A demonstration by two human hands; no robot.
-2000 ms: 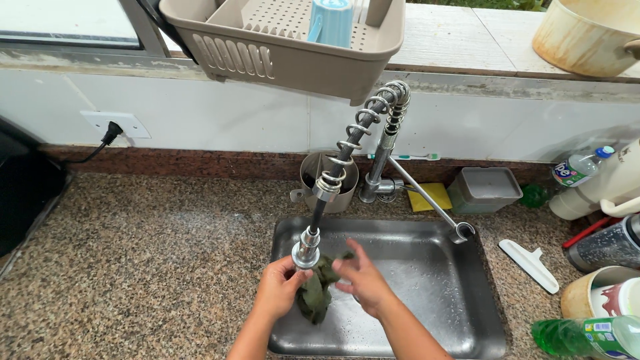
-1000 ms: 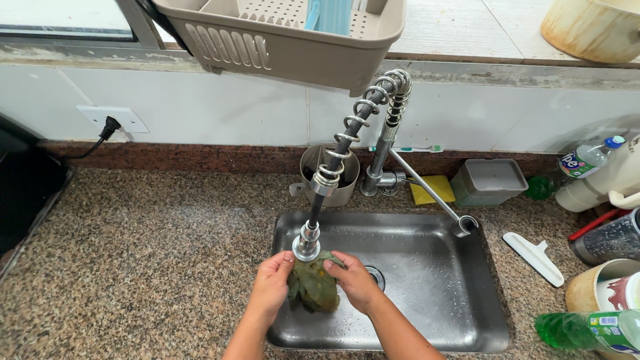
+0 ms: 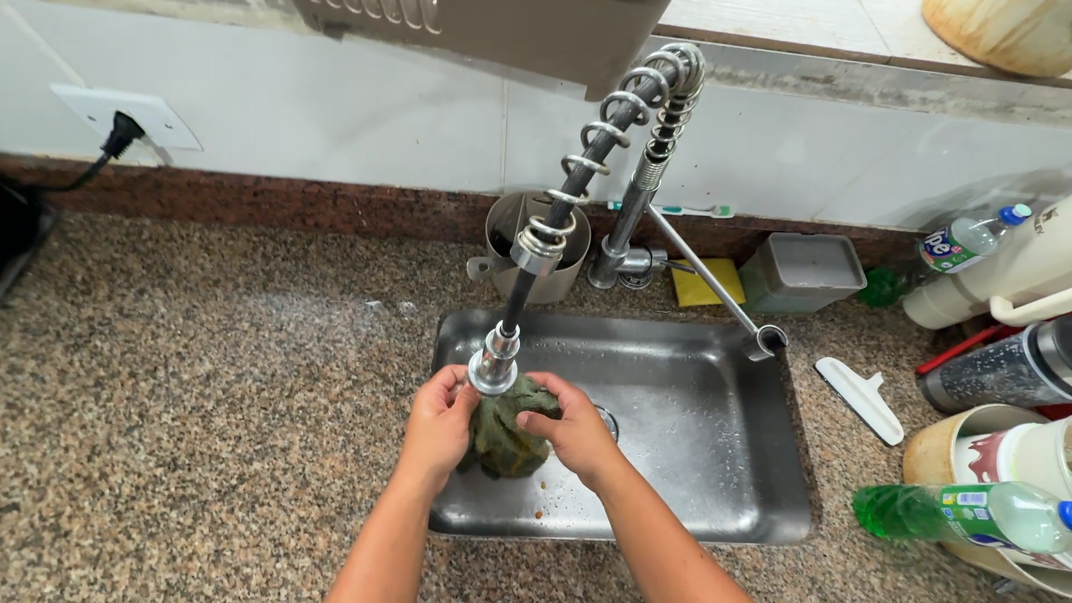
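Observation:
A wet dark green cloth (image 3: pixel 507 431) hangs between my two hands over the left part of a stainless steel sink (image 3: pixel 695 435). My left hand (image 3: pixel 440 419) pinches its upper left edge, close beside the spray head (image 3: pixel 493 364) of a spring-coil faucet. With thumb and fingers, my right hand (image 3: pixel 574 423) grips the cloth's upper right side. The spray head is directly above the cloth and hides part of its top edge. Small brown bits lie on the sink floor below the cloth. The drain is partly hidden behind my right hand.
Behind the sink stand a beige caddy (image 3: pixel 557 280), a yellow sponge cloth (image 3: pixel 708 282) and a lidded plastic container (image 3: pixel 804 272). At right are a white squeegee (image 3: pixel 860 400), a green detergent bottle (image 3: pixel 963 511), a tumbler (image 3: pixel 997 368) and pots. The faucet's holder arm (image 3: pixel 712 276) reaches over the sink's back edge.
Two seconds ago my right hand was apart from the bunched cloth with fingers spread; now both hands hold it spread wider. The view has tilted downward.

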